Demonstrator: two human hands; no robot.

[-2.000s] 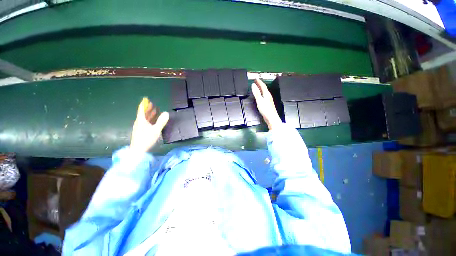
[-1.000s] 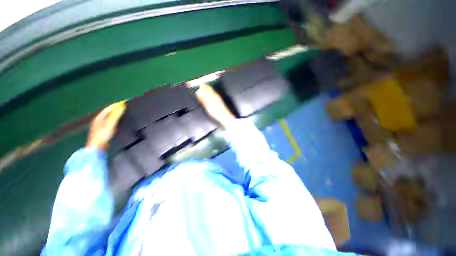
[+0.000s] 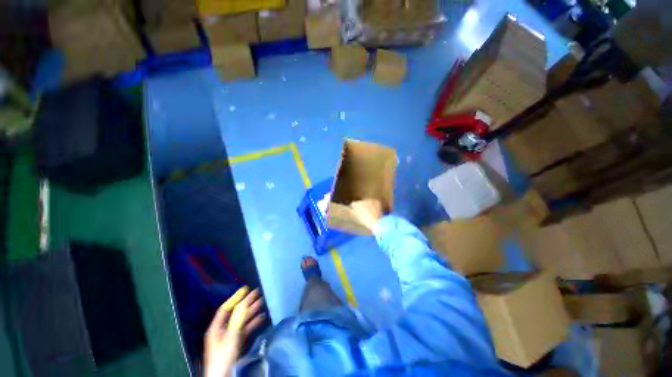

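My right hand (image 3: 366, 213) grips the near edge of an open, empty tan carton (image 3: 371, 171). The carton stands at or just above a small blue stool (image 3: 313, 220) on the blue floor; I cannot tell whether it touches the stool. My left hand (image 3: 234, 325) is at the lower left beside the belt's edge, with fingers apart and yellow finger cots on, holding nothing. Black product boxes (image 3: 53, 305) lie on the green belt (image 3: 121, 221) at the far left, blurred.
Tan cartons (image 3: 527, 316) stand at the lower right, with more stacked right and along the top. A red pallet jack (image 3: 458, 125) carries tall cartons (image 3: 505, 70). A white lidded-looking piece (image 3: 464, 190) lies near it. Yellow lines cross the floor. A dark area is under the belt edge.
The view has swung right from the belt to the floor. Both hands have left the black boxes; my right hand has taken hold of a tan carton.
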